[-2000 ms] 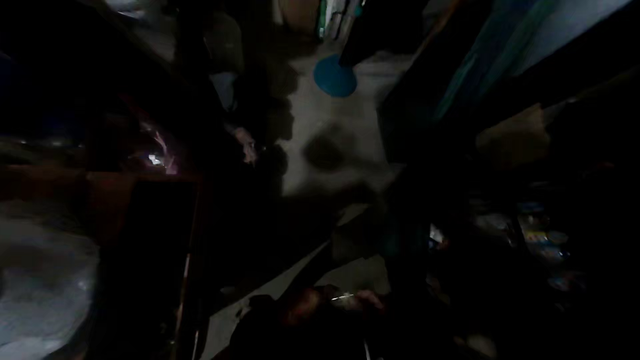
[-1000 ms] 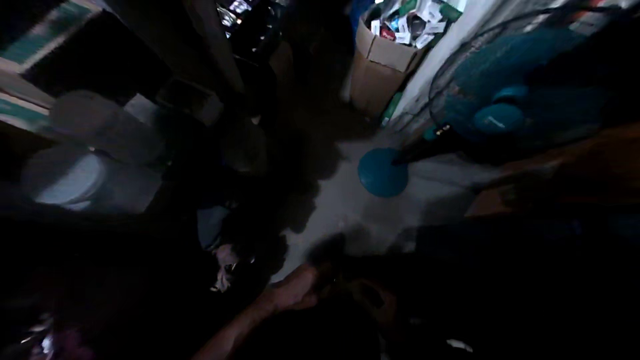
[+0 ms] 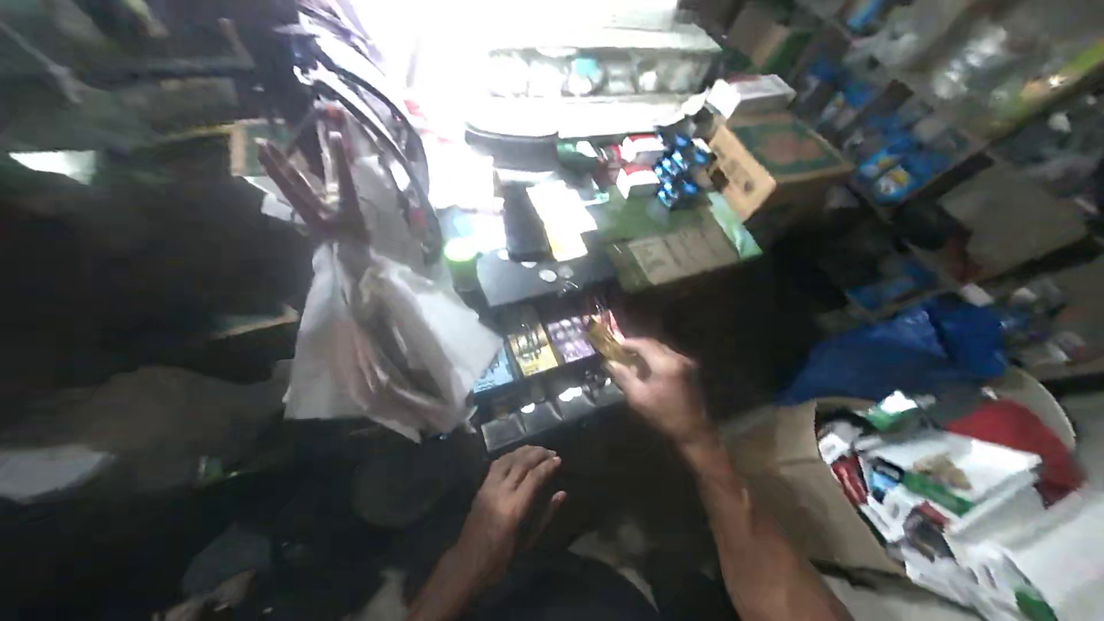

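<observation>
An open cash drawer [image 3: 509, 427] lies in front of me, with banknotes [image 3: 533, 352] of several colours in its compartments and coins in the small cups along its near edge. Over the drawer's right end, my right hand [image 3: 660, 388] grips a folded yellowish-brown paper, which looks like a banknote [image 3: 609, 340]. My left hand [image 3: 516, 487] is just below the near edge of the drawer, fingers apart and slightly curled, holding nothing visible. A white plastic bag [image 3: 388, 345] hangs to the left of the drawer.
Blue sachets [image 3: 680, 168] and a cardboard box [image 3: 785, 159] stand on the counter behind. A carton of discarded packaging [image 3: 776, 483] is at the lower right, near a blue plastic sheet [image 3: 897, 349]. Shelves of goods rise at the right. Strong light washes out the back.
The view has swung from the dark floor and the blue fan to the lit counter. The open drawer and both my hands, the right with a folded paper, now show clearly.
</observation>
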